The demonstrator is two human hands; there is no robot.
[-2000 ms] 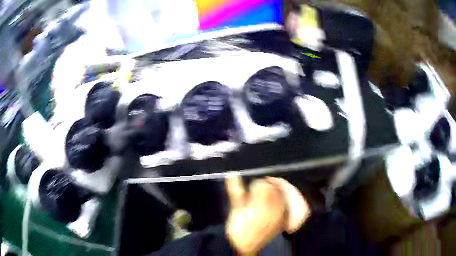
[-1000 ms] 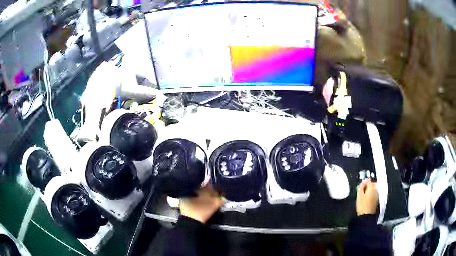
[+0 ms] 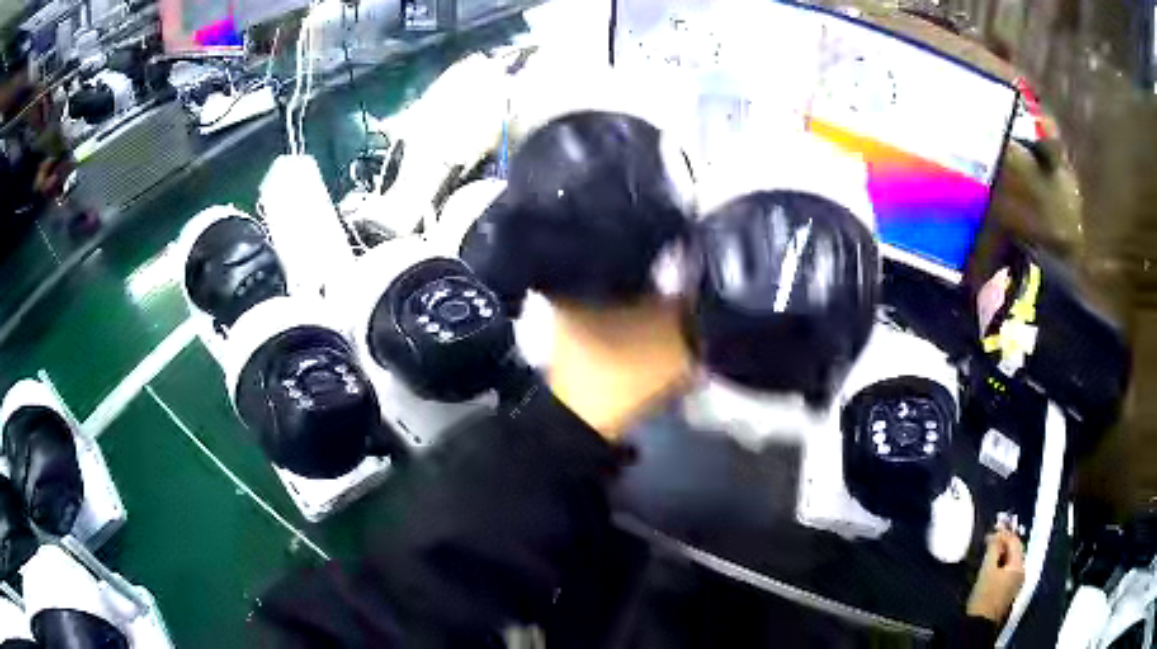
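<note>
My left hand [image 3: 619, 368] reaches up from a black sleeve and grips a glossy black-domed PTZ camera [image 3: 586, 190], which looks large and close. Most of its fingers are hidden by the black ball; a fingertip shows at its right side. A second large black-domed camera [image 3: 789, 285] with a white base stands just to the right, its plain black surface showing. My right hand [image 3: 1000, 573] is small, low at the right, fingers together beside small pale parts [image 3: 1009, 522]; whether it pinches one cannot be told.
A camera with its lens ring [image 3: 901, 437] stands near the white mouse [image 3: 952, 520] and a small white box [image 3: 999, 451]. Several cameras [image 3: 307, 403] stand at left by the green mat [image 3: 190, 507]. The monitor [image 3: 939, 140] and black box [image 3: 1078, 342] are behind. More cameras show at both lower corners.
The view has swung left. My left hand has moved up with a camera, which now looks larger. The camera beside it also looks larger and shows a plain side. My right hand remains by the small parts.
</note>
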